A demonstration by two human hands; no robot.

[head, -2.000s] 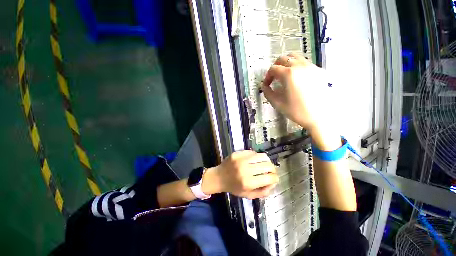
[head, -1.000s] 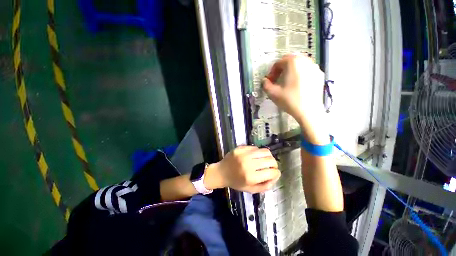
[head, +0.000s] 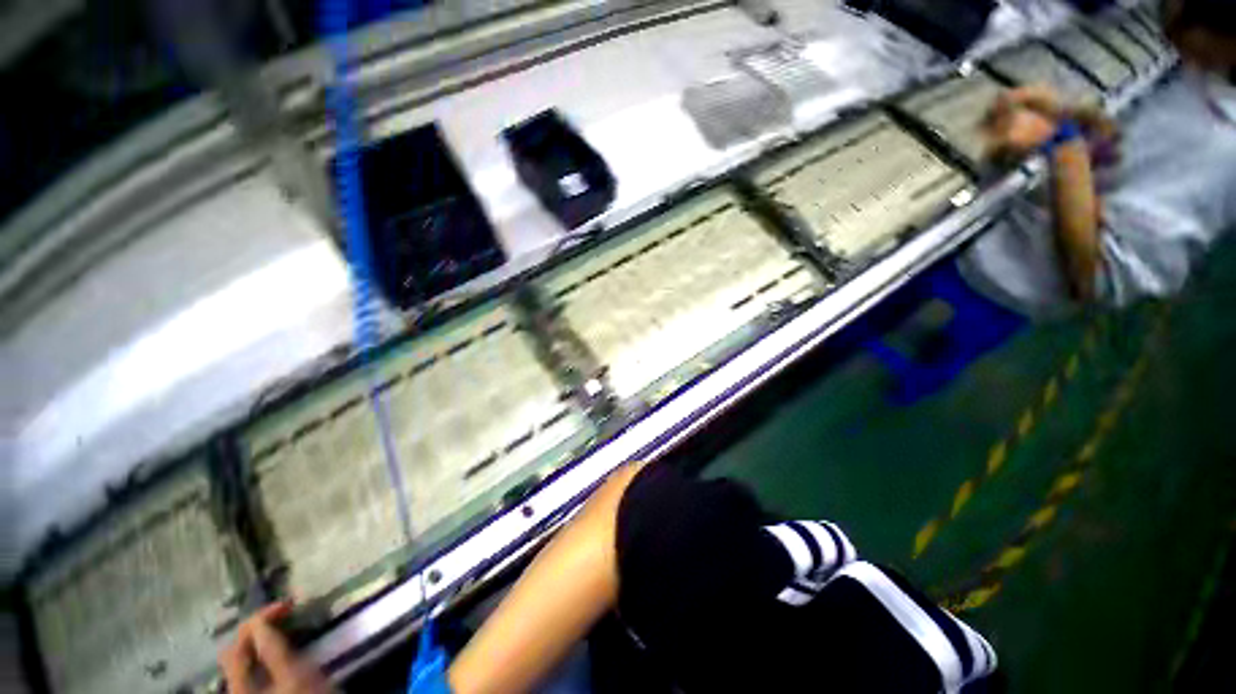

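Note:
Several pale circuit board panels lie end to end in dark carriers; the nearest panel [head: 393, 468] has short black part rows along its edges. A crossbar [head: 241, 522] separates it from the panel at the far left. My right hand [head: 271, 658] is at the bottom left, blurred and partly cut off, its fingertips by the lower end of that crossbar. I cannot tell if it holds anything. A blue wrist strap [head: 430, 664] shows at my right wrist. My left hand is not in view.
A large black bin [head: 427, 217] and a smaller black bin [head: 559, 170] stand on the white bench behind the line. A blue cord [head: 355, 231] hangs across the view. Another person's hand [head: 1023, 125] is over the line at upper right. A blue stool [head: 942, 332] stands below.
The view has swung round along the line, bringing the bins and another person into sight. My left hand has left the picture; my right hand now shows at the bottom left.

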